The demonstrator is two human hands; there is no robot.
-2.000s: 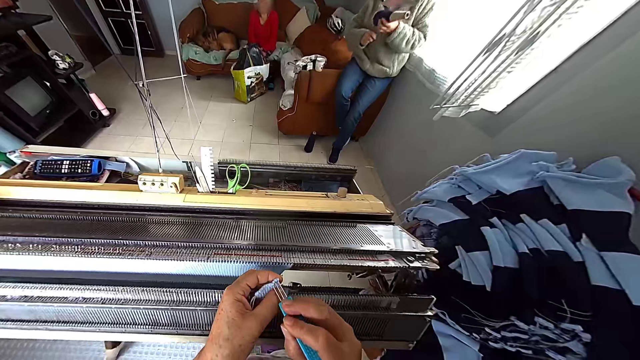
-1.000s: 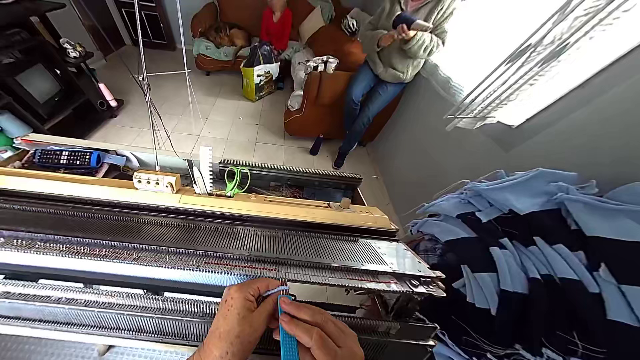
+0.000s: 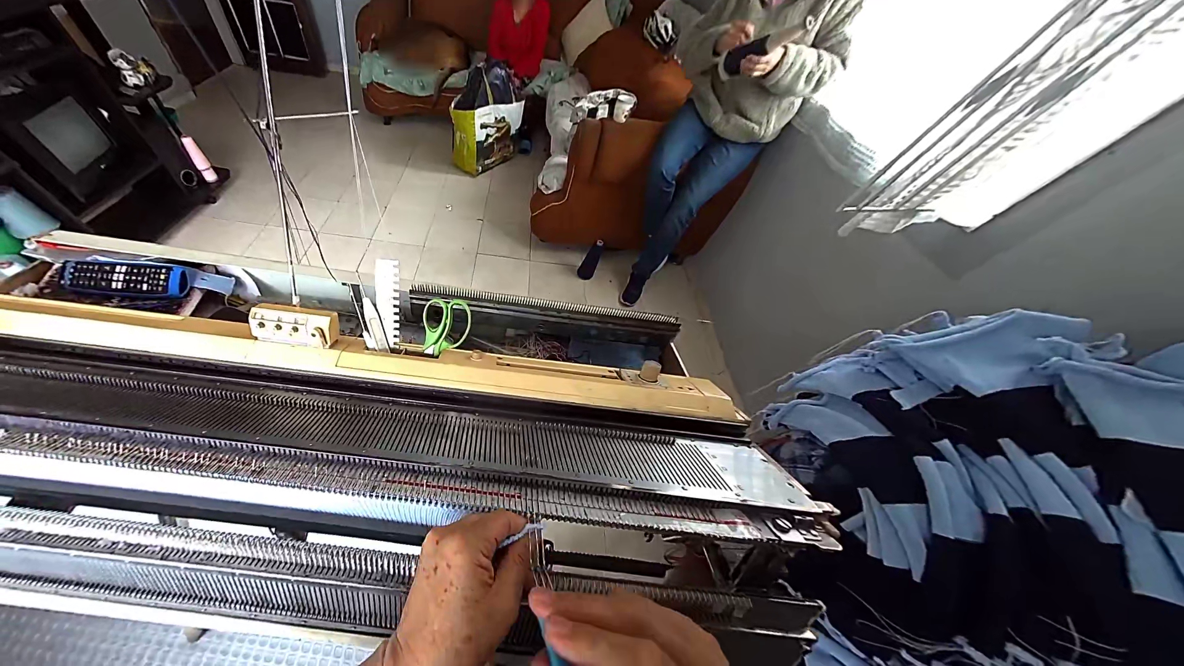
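On the knitting machine's needle bed, light blue knitting hangs from the needles. My left hand pinches the knitting's light blue edge between thumb and index finger, just below the needles. Close by on its right, my right hand holds a blue-handled transfer tool whose metal prongs point up to that edge. Whether the prongs carry stitches cannot be told. The lower needle bed runs beneath, partly behind my hands.
Green-handled scissors, a white toothed comb and a remote control sit along the machine's back. Blue and black knitted pieces are heaped at right. A person leans on an armchair; another person sits behind a bag.
The blue tool's handle stood upright in view a second ago; now it lies lower, mostly under my right hand, with its metal prongs showing. My left hand still pinches the edge.
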